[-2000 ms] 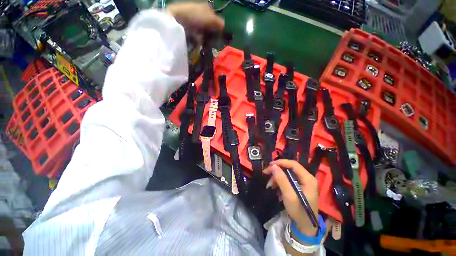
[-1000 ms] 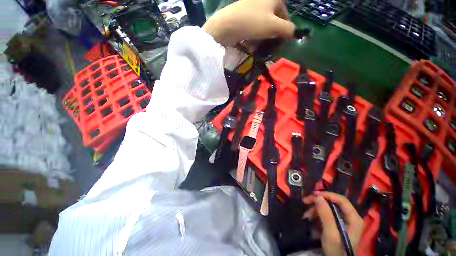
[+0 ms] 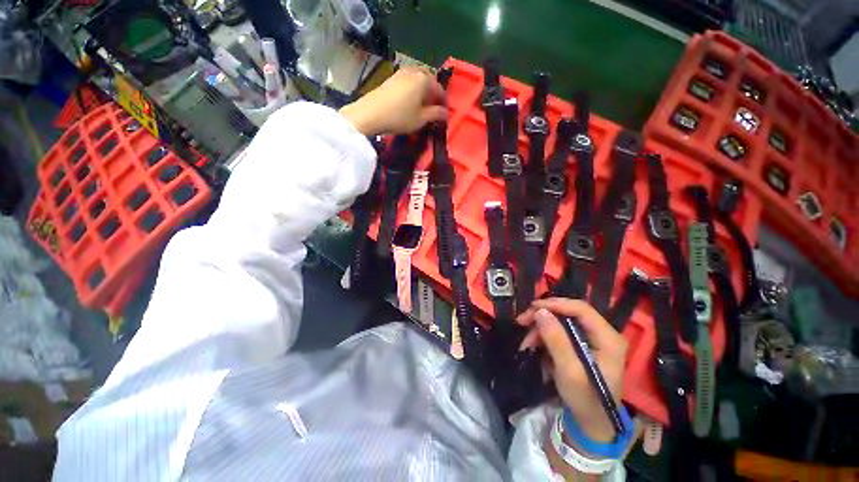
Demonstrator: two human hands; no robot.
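Observation:
Dark watches on black straps, one watch (image 3: 500, 281) among them, lie across a red compartment tray (image 3: 466, 87). A pink-strap watch (image 3: 408, 237) lies left and a green-strap watch (image 3: 702, 306) right. My left hand (image 3: 396, 102) is at the tray's upper left, fingers closed on a black strap whose dark tip shows above them; the rest is partly hidden by the hand. My right hand (image 3: 576, 353) holds a black pen-shaped tool (image 3: 593, 372) slanting across the palm. Its thumb and index fingertips are beside black straps at the tray's near edge; whether they touch one is unclear.
Another red tray (image 3: 118, 212) stands left, and one with small square parts (image 3: 753, 141) at the upper right. A cup with pens (image 3: 264, 89) and clear bags (image 3: 330, 42) are behind my left arm. An orange-handled tool (image 3: 796, 467) lies lower right.
My left hand has come down from beyond the tray to its upper left edge. My right hand still holds the pen-shaped tool near the near edge. The camera view has shifted.

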